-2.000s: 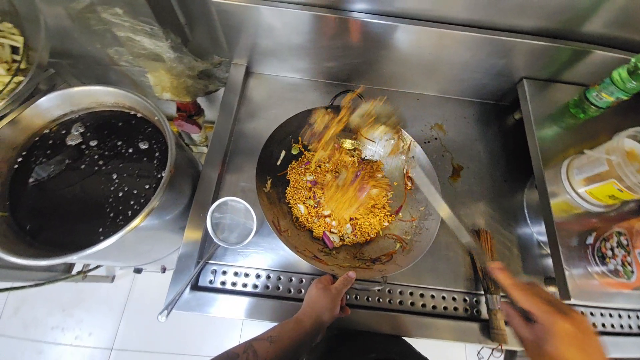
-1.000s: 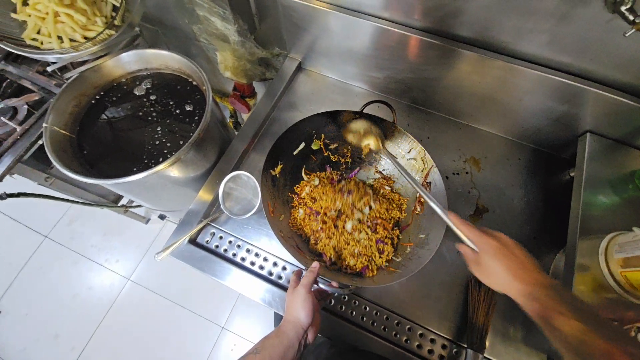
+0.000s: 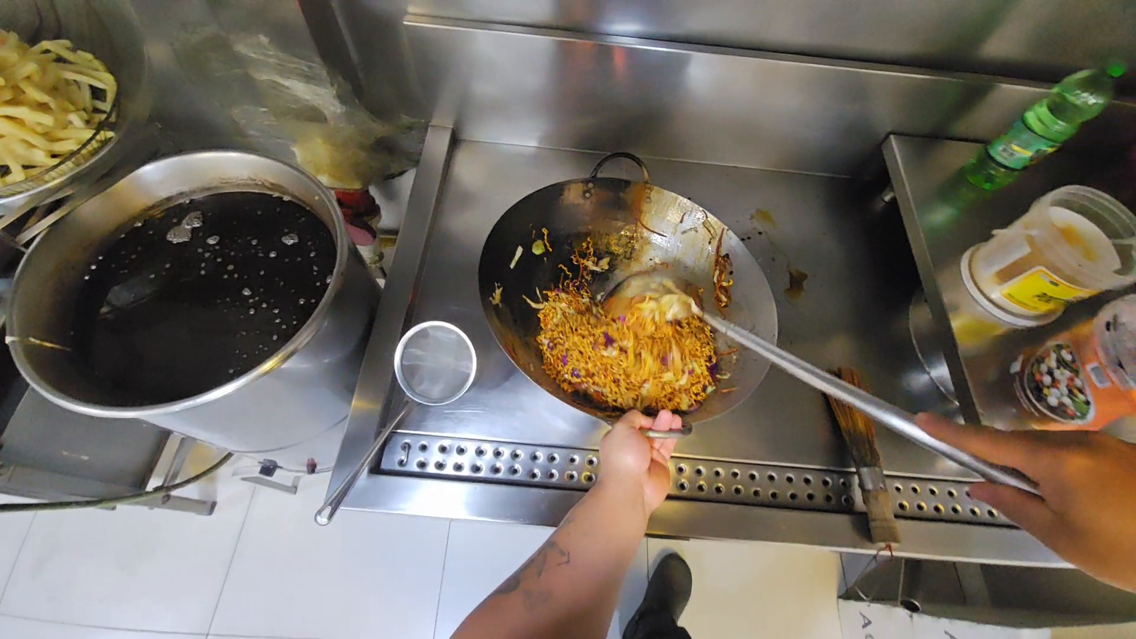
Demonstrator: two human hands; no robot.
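Observation:
A two-handled steel wok (image 3: 512,257) stands on the steel range, holding browned noodles (image 3: 612,355) with bits of purple and pale vegetables. My left hand (image 3: 637,453) grips the wok's near loop handle (image 3: 667,432). At the right, my right hand (image 3: 1056,488) holds the long metal handle of a ladle (image 3: 825,386). The ladle's bowl end is down among the noodles near the wok's middle, partly hidden by food and slightly blurred.
Left of the wok lie a fine-mesh skimmer (image 3: 435,363) and a big steel pot (image 3: 346,355) of dark liquid. Pale cut strips fill a basket (image 3: 106,133). A bamboo wok brush (image 3: 865,461), plastic tubs (image 3: 1012,280) and a green bottle (image 3: 1038,129) are at the right.
The ladle's bowl has moved from the wok's far rim down into the noodles. My left hand has stayed at the near handle throughout. The view has shifted.

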